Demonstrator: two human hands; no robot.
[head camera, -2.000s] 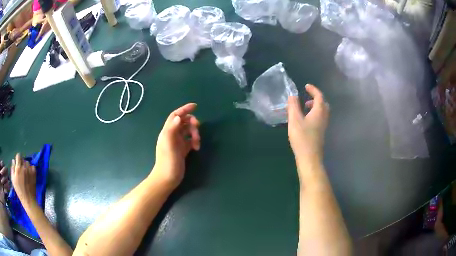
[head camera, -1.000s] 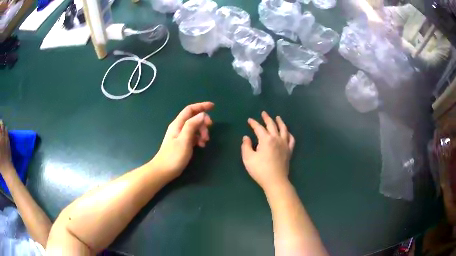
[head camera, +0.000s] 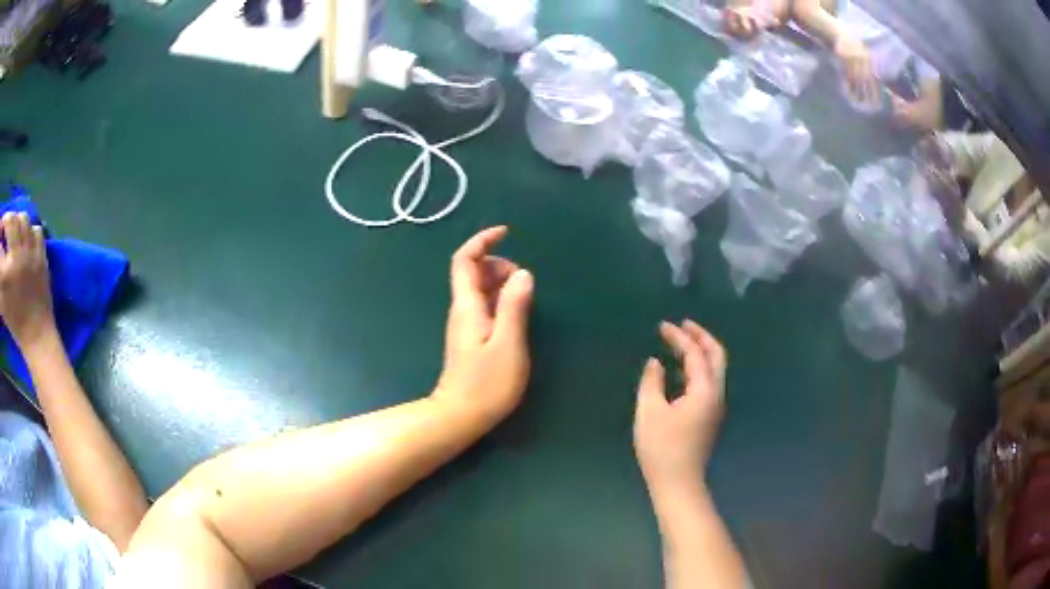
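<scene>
My left hand (head camera: 489, 328) is over the middle of the dark green table (head camera: 265, 334), fingers curled loosely and apart, holding nothing. My right hand (head camera: 682, 403) is to its right, thumb and fingers apart, also empty. Beyond my right hand lies a bagged clear container (head camera: 766, 230) with its film tail pointing toward me. Another bagged container (head camera: 679, 173) lies just left of it. Neither hand touches a bag.
More bagged units (head camera: 570, 98) lie at the far side. A single clear lump (head camera: 874, 316) and a flat poly bag (head camera: 915, 460) lie at right. A looped white cable (head camera: 397, 173) is far left. Another person's hand rests on blue cloth (head camera: 86, 282); others' hands show at the far right.
My right hand has let go of the bagged container, which now lies in the far group. The view has turned left, shifting the table's things rightward. Other people's hands show at the far side.
</scene>
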